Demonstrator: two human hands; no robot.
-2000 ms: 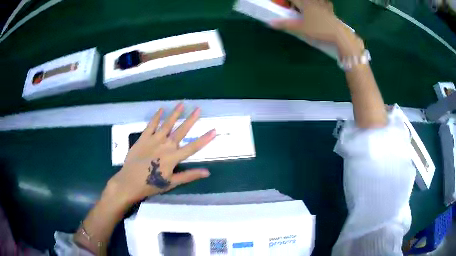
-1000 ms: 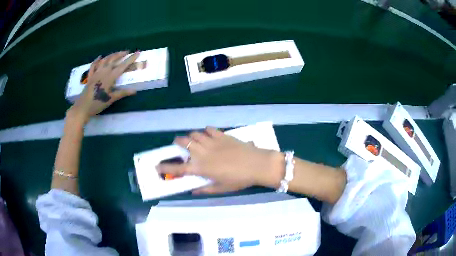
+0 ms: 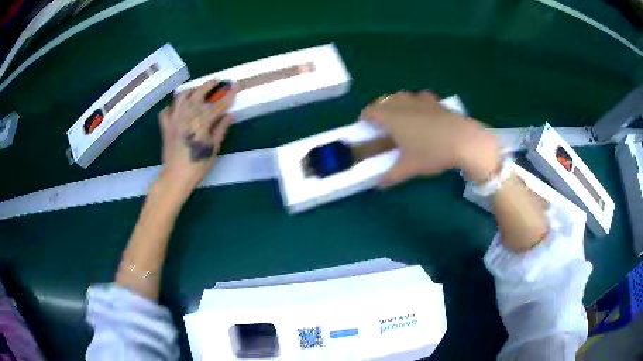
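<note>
My right hand (image 3: 426,137) grips the right part of an open watch box (image 3: 288,183) and covers some of its brown strap. The dark watch face shows at the box's left end. The box is tilted across the pale rail. My left hand (image 3: 192,130) has its fingers on the left end of a white retail box (image 3: 328,70) with an orange-and-black watch face. A stack of white window cards (image 3: 366,292) lies nearest me, with a dark cut-out, QR code and blue bar; its lower edge is cut off.
Another retail box (image 3: 130,106) lies angled on the belt at far left. A retail box (image 3: 589,190) leans over the bench at right, beside another white box (image 3: 536,187) partly behind my right forearm. The pale rail (image 3: 92,196) separates belt and bench. A blue basket (image 3: 624,317) is at lower right.
The retail box under my right hand and the white item beneath it have left the bench spot. My right hand has taken the open watch box nearer. My left hand has moved right between boxes.
</note>
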